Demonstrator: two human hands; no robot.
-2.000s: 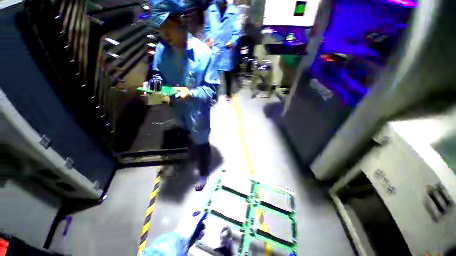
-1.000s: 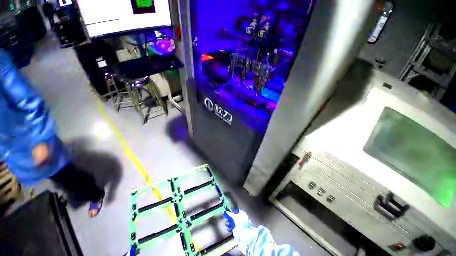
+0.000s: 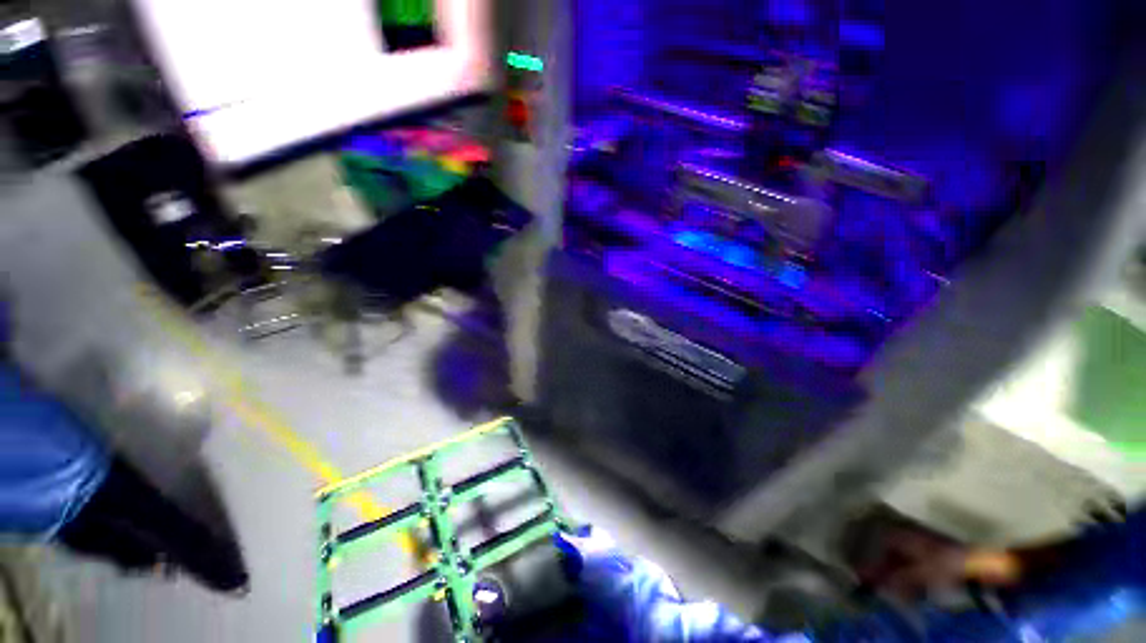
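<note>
A green open-frame fixture (image 3: 436, 502) with several windows and a yellowish far edge is held out low in front of me. My right hand (image 3: 581, 553), blurred and gloved with a bluish fingertip, grips its right edge; a light blue sleeve runs from it to the bottom edge. Of my left hand (image 3: 326, 633) only a small blue fingertip shows at the fixture's near left edge; the rest is cut off by the picture's bottom. The fixture's near end is also cut off.
A grey machine (image 3: 679, 377) with a purple-lit interior stands ahead to the right. Another person's bare hand (image 3: 936, 559) and blue sleeve reach in from the right. A person in blue (image 3: 50, 459) is at the left edge. A dark stool or small table (image 3: 421, 251) stands beyond, near a yellow floor line (image 3: 270, 421).
The view has turned from the aisle to the purple-lit machine, which is now closer. The fixture stays in front of me. Another person's arm has appeared at the right.
</note>
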